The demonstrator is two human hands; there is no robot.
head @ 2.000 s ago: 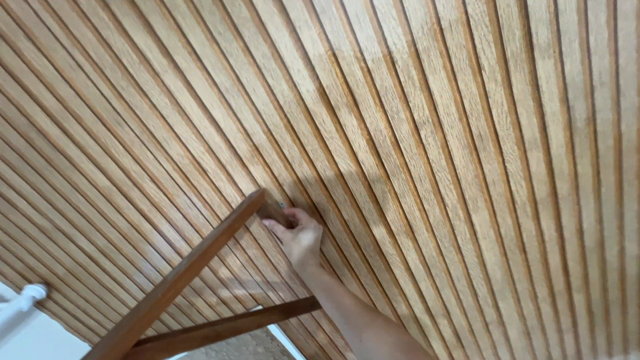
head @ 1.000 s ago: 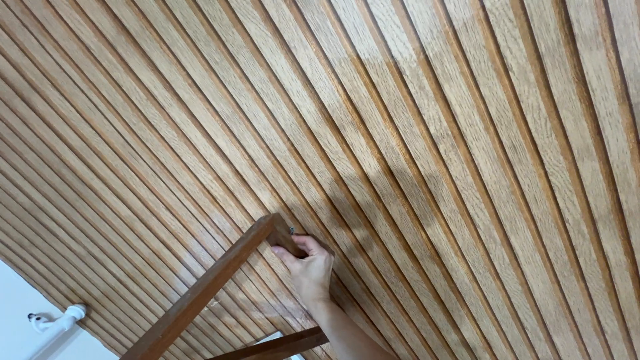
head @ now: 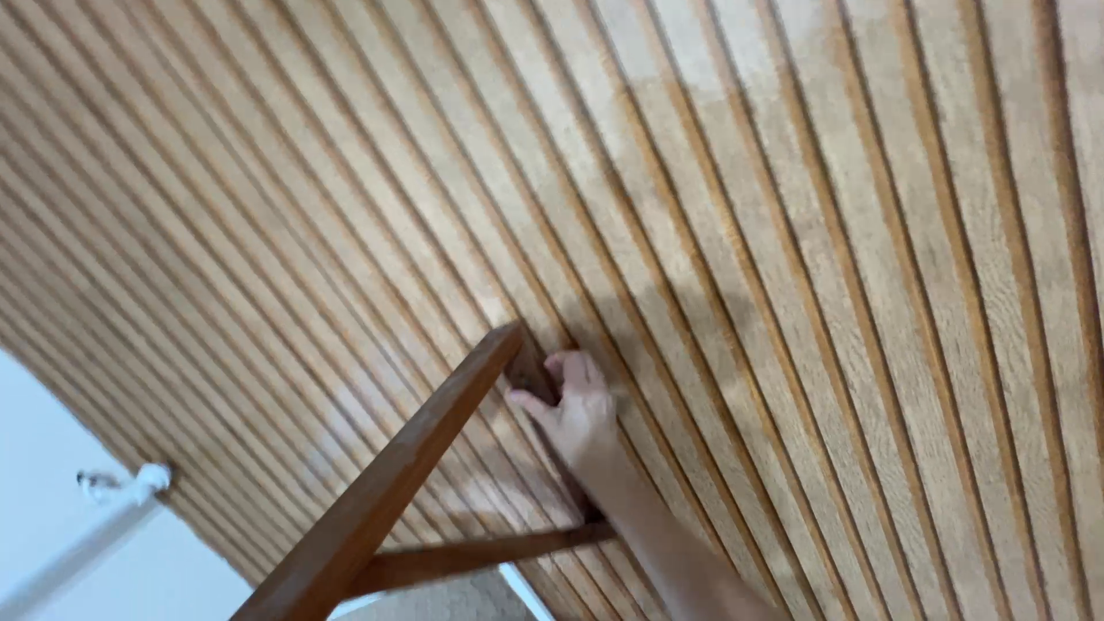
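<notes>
A triangular brown wooden bracket (head: 414,448) stands out from the slatted wood panelling (head: 828,285). Its upright piece lies against the slats, a sloping bar meets it at the top, and a shorter bar joins it lower down. My right hand (head: 573,405) is at the upright just below the top corner, thumb on the left side and curled fingers on the right, with the wood between them. A small dark spot shows on the upright beside the thumb. Blur hides finer detail of the fingertips. My left hand is out of view.
A white pipe or rod with a rounded end fitting (head: 153,479) meets the panelling's edge at the lower left, in front of a pale blue-white surface (head: 52,483). Behind the bracket's lower bar is a greyish-brown surface (head: 457,599) with a white edge strip.
My right hand has stayed at the bracket's top corner; its thumb and fingers are now wider apart. A small pale thing at the fingertips in the earlier frames no longer shows. The view has shifted.
</notes>
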